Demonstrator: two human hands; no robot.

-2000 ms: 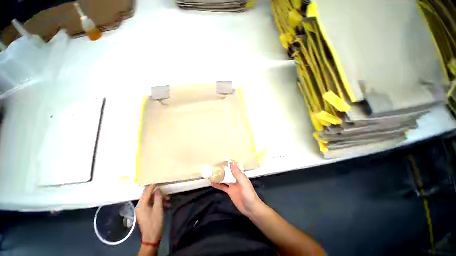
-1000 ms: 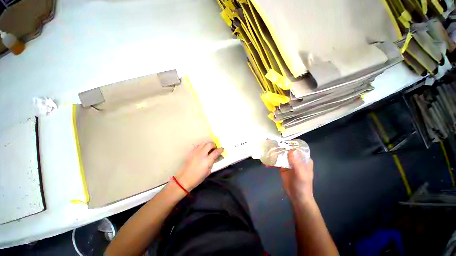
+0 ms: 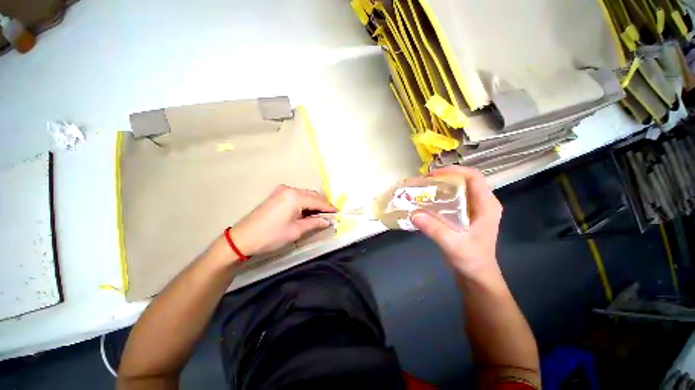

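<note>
A grey-beige bag panel (image 3: 221, 198) lies flat on the white table, with yellow edge binding down both sides and two darker grey tabs at its far edge. My left hand (image 3: 286, 221) pinches the panel's near right corner between thumb and fingers. A yellow binding tail (image 3: 344, 221) shows beside the fingertips. My right hand (image 3: 469, 225) holds a clear glue bottle (image 3: 430, 199) with a white-red label on its side. Its thin nozzle points left and reaches the pinched corner. Whether glue is coming out cannot be told.
A tall stack of panels (image 3: 545, 38) with yellow edges stands at the right, more panels (image 3: 648, 76) beyond it. A speckled white board (image 3: 27, 236) and a crumpled white scrap (image 3: 66, 134) lie left. A small amber bottle (image 3: 21, 36) is at the far left.
The glue bottle has moved up and left from beyond the table edge, so its nozzle meets the corner. My left hand now pinches and raises the corner instead of resting flat by it.
</note>
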